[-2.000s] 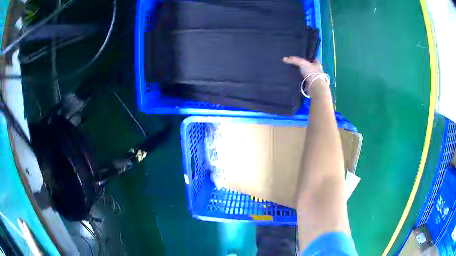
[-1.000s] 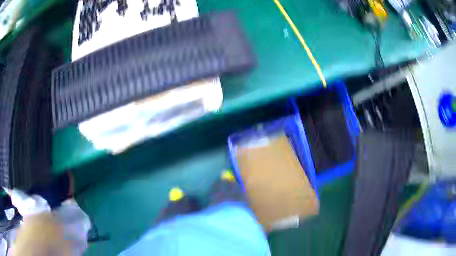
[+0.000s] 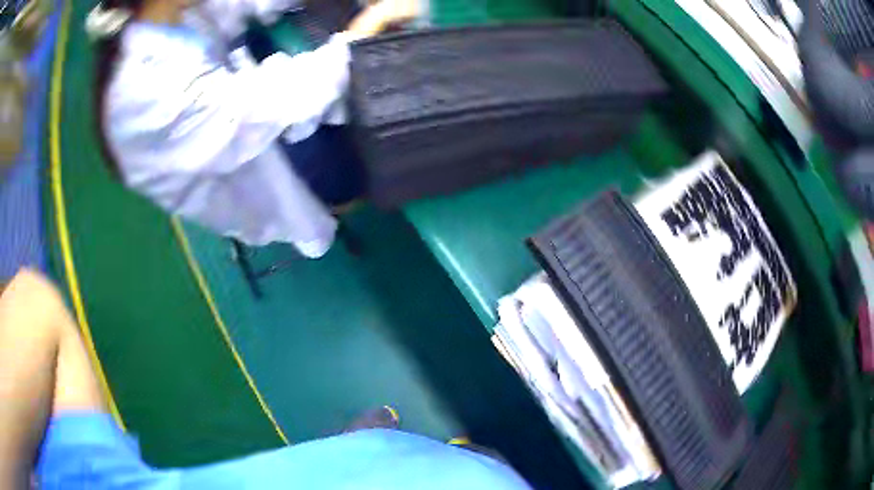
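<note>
A long black tray [image 3: 640,335] with a ribbed face lies slantwise across a pile of white padding sheets [image 3: 565,373] on the green bench at right. Small black parts [image 3: 738,249] are scattered on the white sheet beyond the tray. A thick stack of black trays [image 3: 508,105] stands farther along the bench at top centre. A bare forearm of mine shows blurred at the left edge, above a light-blue sleeve; its hand cannot be made out. My right hand is out of the picture.
A person in pale clothing [image 3: 211,124] is at upper left beside the tray stack, a hand near its back corner. A dark stool leg stands below. Yellow lines run along the green floor at left. Dark equipment [image 3: 843,86] is at upper right.
The view has swung from the blue crates to the bench, then round towards the coworker and tray stack. The hand earlier on the black trays in the crate is out of sight.
</note>
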